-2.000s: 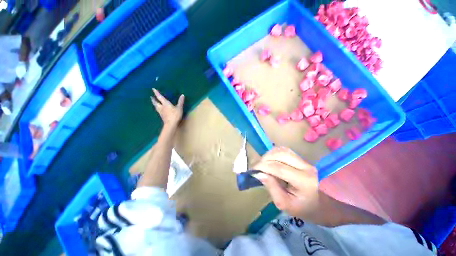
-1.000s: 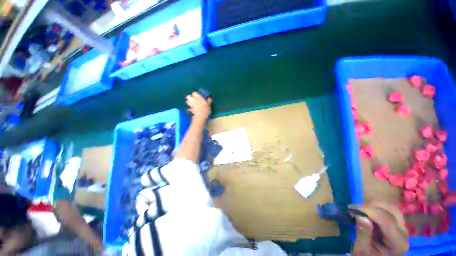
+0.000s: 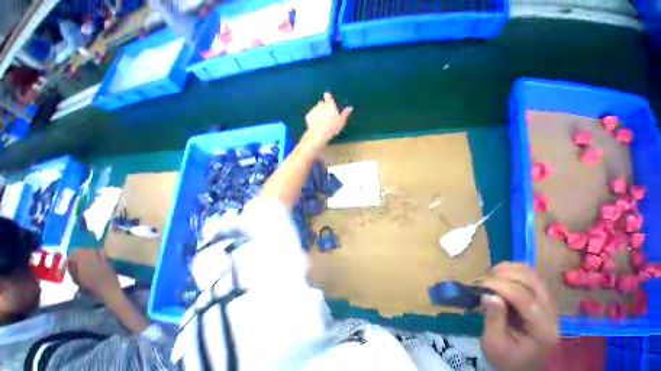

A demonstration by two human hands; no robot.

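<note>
My left hand (image 3: 327,119) reaches over the green surface beyond the cardboard mat (image 3: 406,268), fingers apart, with no piece clearly visible in it. My right hand (image 3: 522,311) pinches a dark blue plaid piece (image 3: 455,295) by its dark loop, over the mat's near right corner. The white glue bottle (image 3: 458,240) lies on the mat, its thin nozzle pointing up and right. A white card (image 3: 355,185) lies on the mat's far left part. A plaid piece with a loop (image 3: 327,239) lies below the card, beside a dark pile partly hidden by my left arm.
A blue bin of plaid pieces (image 3: 235,174) stands left of my arm. A blue bin with red-pink pieces (image 3: 605,232) stands at the right. Several blue trays (image 3: 264,54) line the far side. Another person's arm (image 3: 109,286) is at the lower left.
The view has swung and shifted. My left hand was by a dark piece on the green surface and now shows spread fingers without it. My right hand still holds its plaid piece.
</note>
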